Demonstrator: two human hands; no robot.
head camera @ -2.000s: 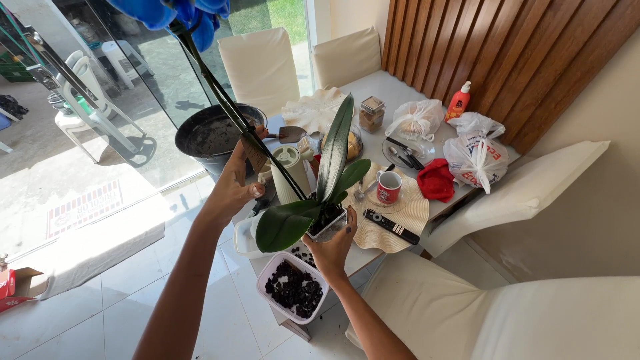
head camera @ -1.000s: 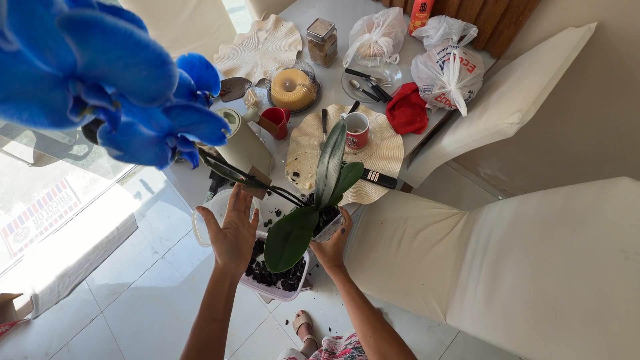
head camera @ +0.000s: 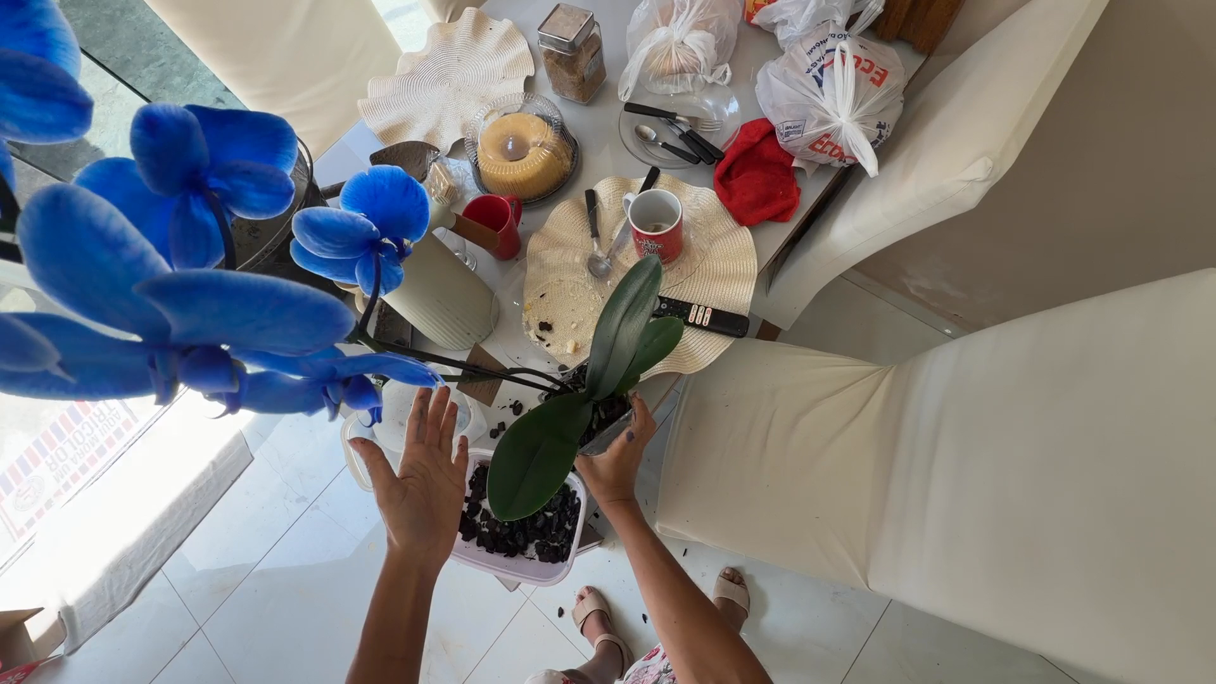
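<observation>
My right hand (head camera: pixel 616 458) grips a clear plastic pot (head camera: pixel 606 424) of dark bark that holds a blue orchid (head camera: pixel 541 454) with broad green leaves. Its long stems lean left, and the blue flowers (head camera: pixel 237 313) fill the upper left of the view. Open and empty, with fingers spread, my left hand (head camera: pixel 418 484) is just under the lowest blooms, left of the leaves. Below the pot, a pale plastic tub (head camera: pixel 521 570) contains dark bark chips (head camera: pixel 527 537). Part of the tub is hidden behind a leaf.
On the table are a remote control (head camera: pixel 703 316), a red-and-white mug (head camera: pixel 655 226), a ruffled placemat (head camera: pixel 727 252), a covered cake (head camera: pixel 521 157), a pale green pitcher (head camera: pixel 442 294), a glass jar (head camera: pixel 572 57), a red cloth (head camera: pixel 756 176) and plastic bags (head camera: pixel 826 100). A cream chair (head camera: pixel 779 456) stands at right.
The flowers have swung lower and to the left. My left hand, near the stem two seconds ago, is now beneath the blooms with its fingers spread. The view has tilted down.
</observation>
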